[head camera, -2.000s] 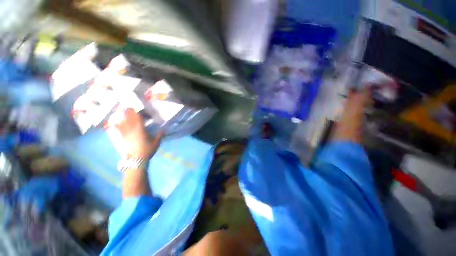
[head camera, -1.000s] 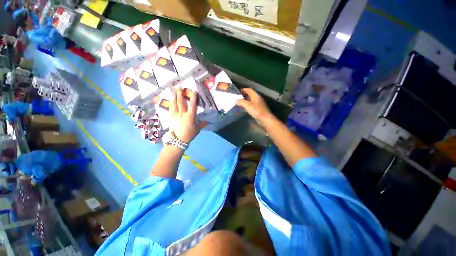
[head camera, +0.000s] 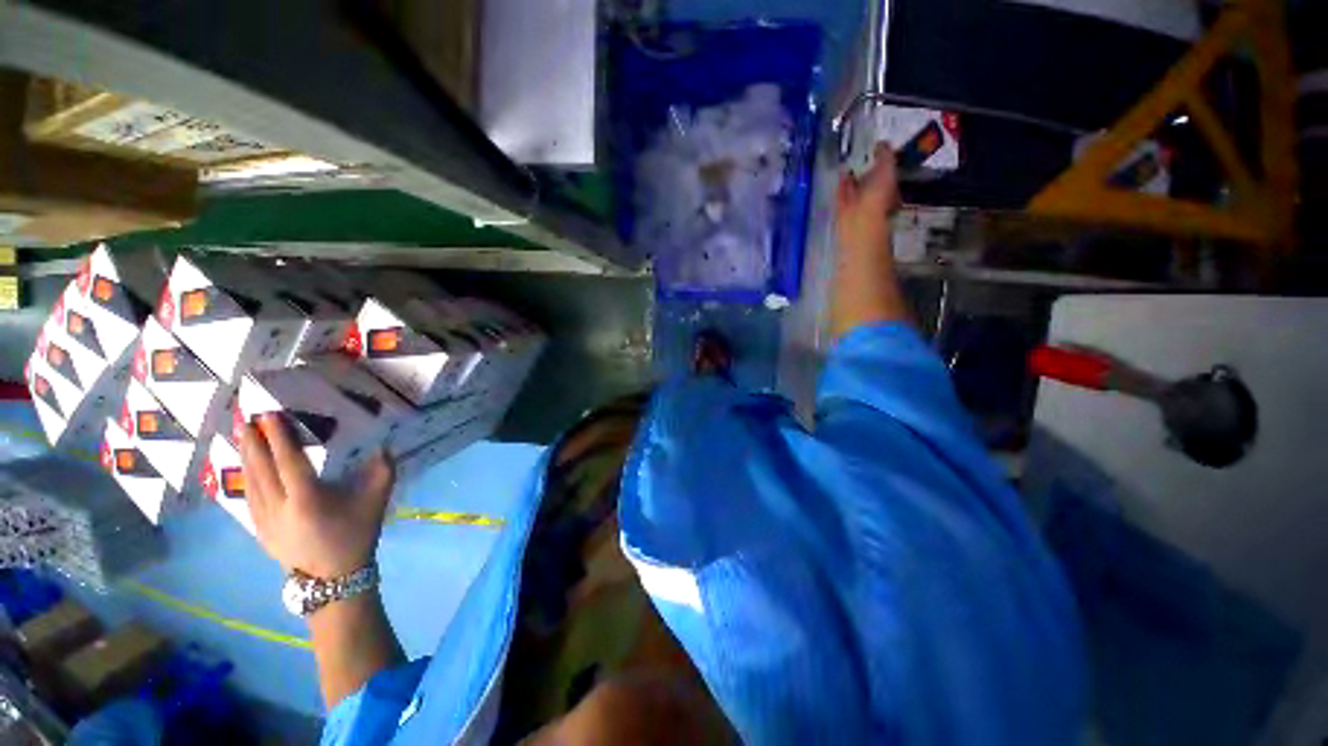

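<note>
White retail boxes with red corners and dark device pictures stand in a tiered stack [head camera: 190, 328] on the bench at left. My left hand [head camera: 313, 503] lies against the near lower end of the stack, fingers over a box face and thumb apart along its side; it grips nothing that I can see. My right hand [head camera: 870, 193] reaches to the conveyor at upper right. Its fingertips are at the left edge of a single retail box [head camera: 922, 140] lying there; whether they close on it is not clear.
A blue bin [head camera: 794, 219] with whitish scrap lies between bench and conveyor. A yellow-orange triangular bracket [head camera: 1165, 219] frames another box on the belt. A red-handled lever [head camera: 1075, 366] is on a pale panel at right. Cartons [head camera: 95, 190] sit on the shelf above the bench.
My right hand has left the stack and moved right to the conveyor. My left hand stays at the stack. The view has turned, bringing the conveyor, bracket and red-handled lever into sight.
</note>
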